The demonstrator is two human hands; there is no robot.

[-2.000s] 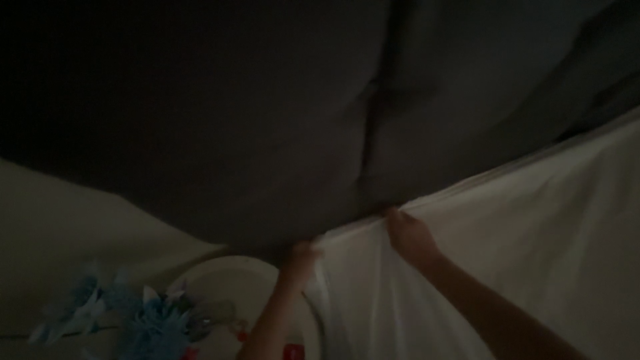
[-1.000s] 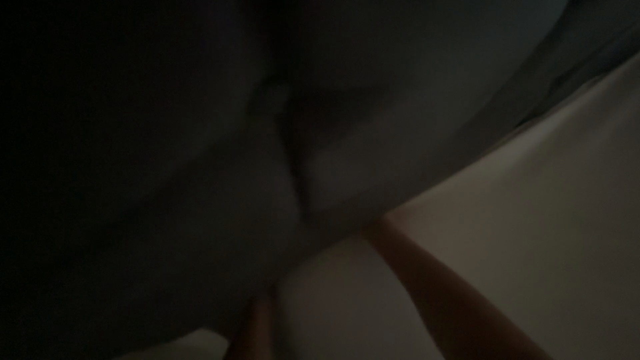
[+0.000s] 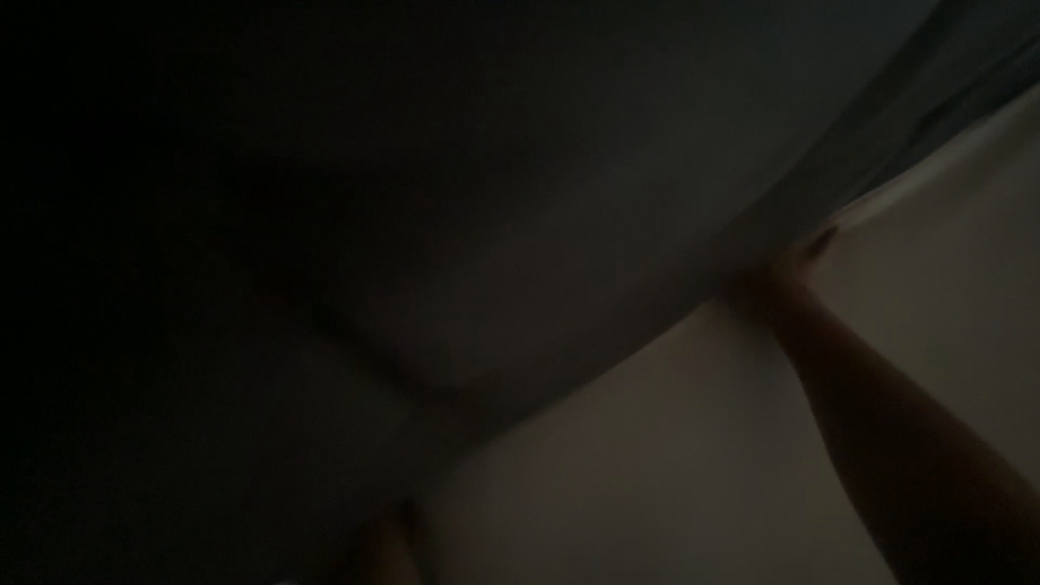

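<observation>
A large dark grey fabric sheet (image 3: 504,268) fills the upper left of the dim, blurred head view. Below its slanting edge lies a pale, whitish cloth (image 3: 585,479). My right hand (image 3: 776,272) is at the line where the two meet, right of centre, with its fingers partly under the dark fabric; whether they grip it cannot be told. At the bottom, left of centre, my left hand (image 3: 378,552) is only partly visible at the same edge, its fingers hidden by the dark fabric and the blur.
Folds of the dark fabric (image 3: 959,97) run along the border toward the upper right corner. The far left is too dark to make out.
The view has shifted a lot, and the round pale object and blue flowers seen at lower left two seconds ago are out of sight. My hands are now farther apart along the edge.
</observation>
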